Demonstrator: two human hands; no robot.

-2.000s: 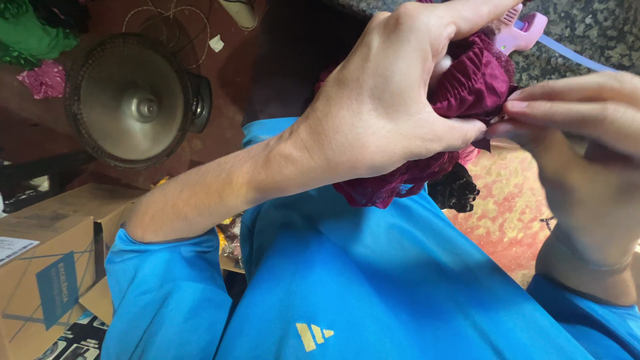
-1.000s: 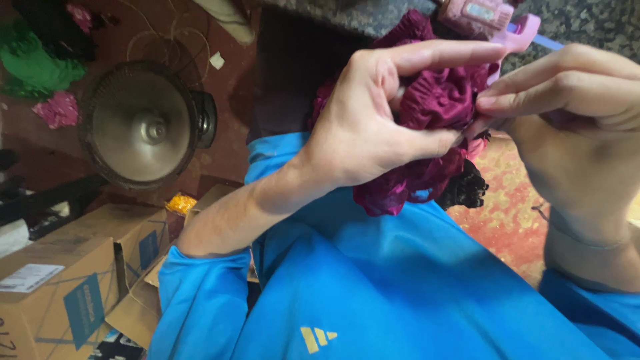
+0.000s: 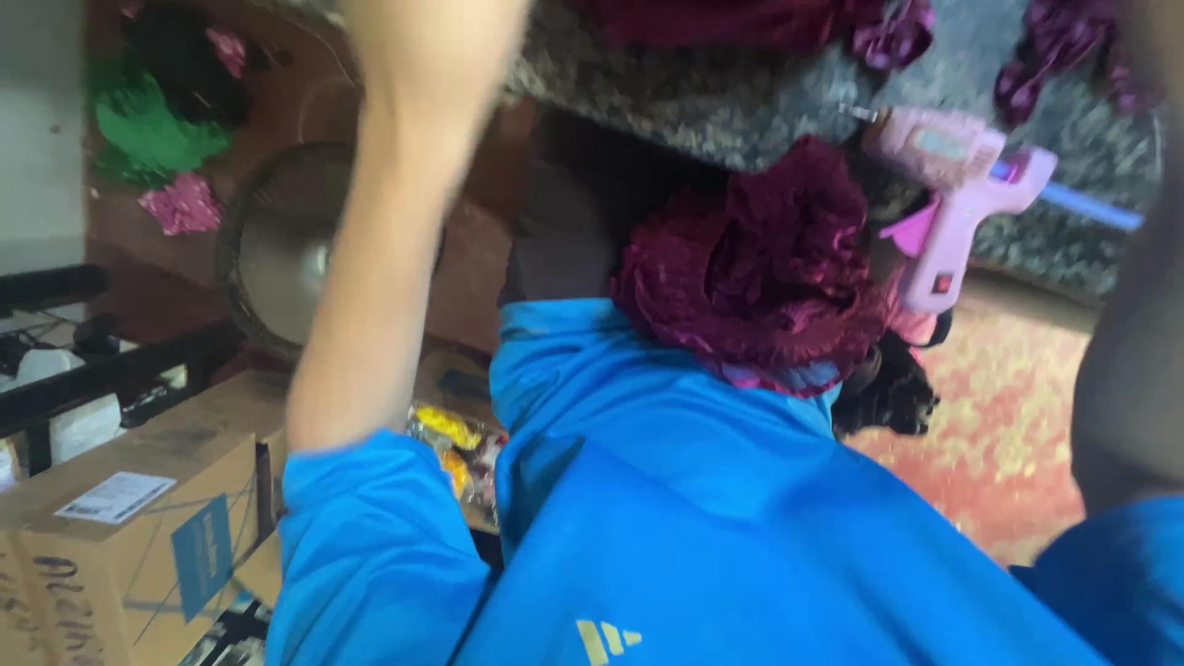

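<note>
Blurred, my left hand (image 3: 439, 37) shows only its base at the top edge; its fingers are cut off, so what it touches is hidden. My right forearm runs up the right edge, with the hand out of frame. A bundle of gathered maroon fabric (image 3: 777, 268) lies on my lap, with neither visible forearm touching it. The pink hot glue gun (image 3: 953, 194) lies at the edge of a speckled stone countertop (image 3: 703, 116), a bluish glue stick (image 3: 1091, 205) in its back. More maroon fabric (image 3: 721, 20) and ruffled purple-maroon pieces (image 3: 1059, 55) are on the countertop.
A round fan (image 3: 277, 250) stands on the reddish floor, partly behind my left forearm. Green fabric (image 3: 157, 129) and pink fabric (image 3: 185, 203) lie beyond it. Cardboard boxes (image 3: 139, 546) are at lower left, near yellow packets (image 3: 449, 425). Black fabric (image 3: 893, 384) hangs beside my lap.
Both hands have let go of the maroon fabric and moved up, mostly out of frame. The bundle now rests on my lap, and the whole glue gun shows.
</note>
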